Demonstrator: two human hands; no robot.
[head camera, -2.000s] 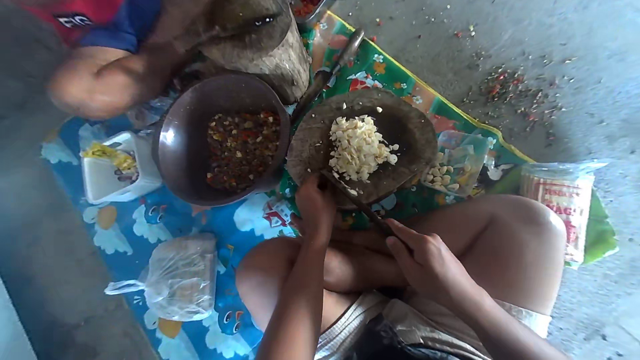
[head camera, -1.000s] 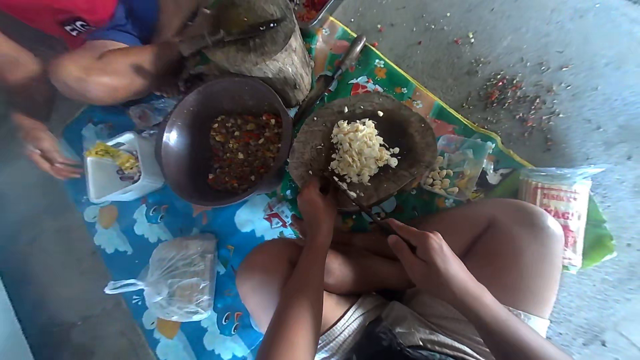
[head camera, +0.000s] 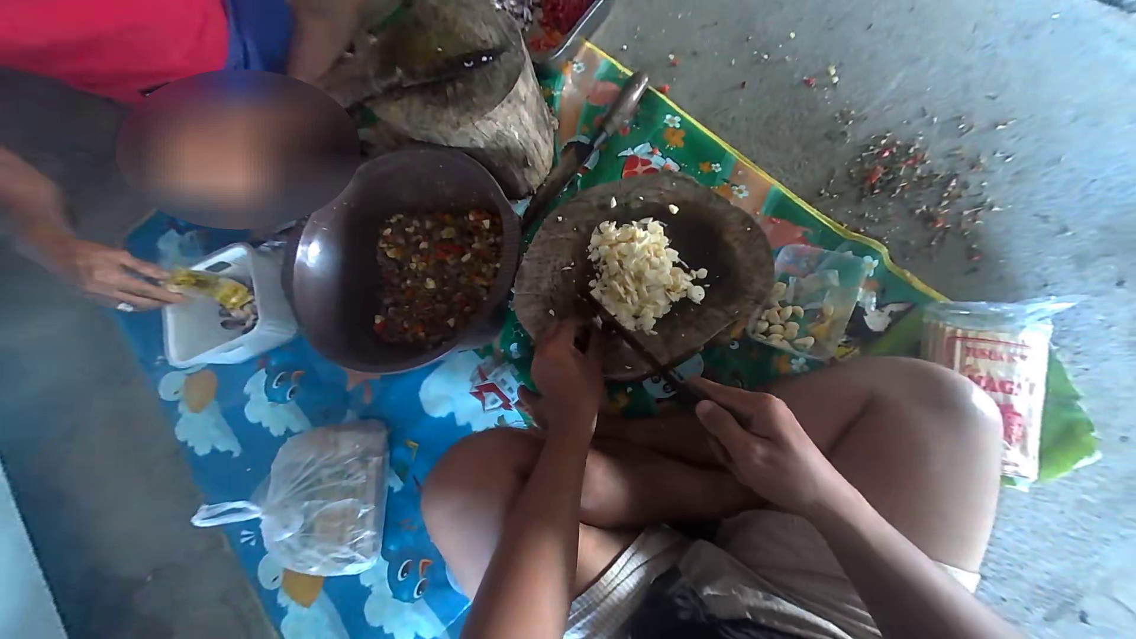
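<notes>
My right hand (head camera: 768, 444) grips the handle of a knife (head camera: 652, 362), whose dark blade reaches up-left over the near edge of a round wooden chopping block (head camera: 732, 235). My left hand (head camera: 568, 373) is at the block's near left edge, close to the blade's tip; its fingertips are bent, and whether a piece is pinched in them cannot be seen. A heap of sliced pale cloves, which look like garlic (head camera: 635, 271), lies on the block. Right of the block, whole peeled cloves (head camera: 785, 328) lie in a clear plastic container (head camera: 830, 275).
Left of the block stands a dark wok (head camera: 324, 293) of chopped red and brown food. Beyond are a log block (head camera: 524, 133) and another knife (head camera: 612, 115). A co-worker's hand (head camera: 120, 275) holds a yellow packet (head camera: 211, 286) over a white tub (head camera: 191, 342). A bagged box (head camera: 328, 506) and packaged sticks (head camera: 1021, 382) lie nearby.
The co-worker has leaned in at the upper left, and their hand has come to the yellow packet at the white tub. My own hands stay at the block's near edge.
</notes>
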